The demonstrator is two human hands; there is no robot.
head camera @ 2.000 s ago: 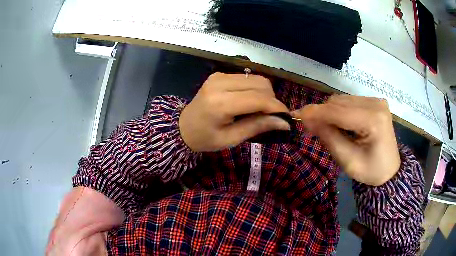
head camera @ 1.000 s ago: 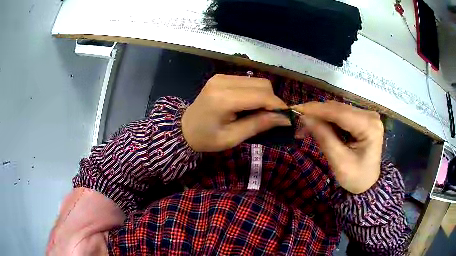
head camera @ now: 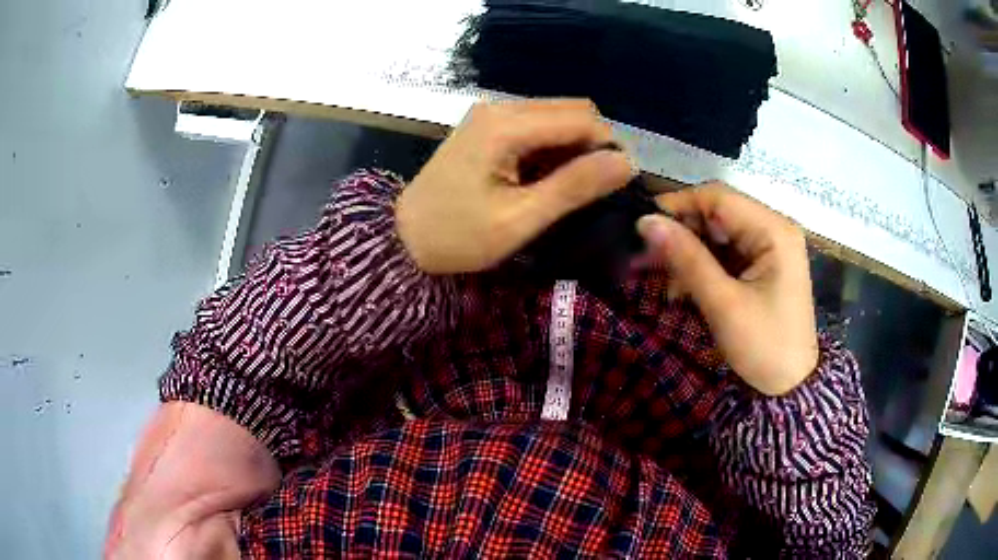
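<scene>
A small black cut piece (head camera: pixel 596 235) is held above my lap, in front of the table edge. My left hand (head camera: pixel 509 181) pinches its upper left part between thumb and fingers. My right hand (head camera: pixel 750 279) has its thumb and fingertips at the right edge of the piece. Part of the piece is hidden behind my left hand, and its outline blurs into the dark apron. A thick black bundle of cut pieces (head camera: pixel 624 71) with a frayed left end lies on the white table (head camera: pixel 296 49) beyond my hands.
A phone with a red case (head camera: pixel 925 82) and a red cord charm (head camera: pixel 862 30) lie at the far right. A slim black tool (head camera: pixel 977 249) lies near the right table edge. A white tray (head camera: pixel 969 416) with dark cloth is at lower right. A tape measure (head camera: pixel 561 350) hangs on my front.
My left hand has moved up, and the hands have separated slightly. More of the black piece shows between them. The bundle on the table is in about the same place.
</scene>
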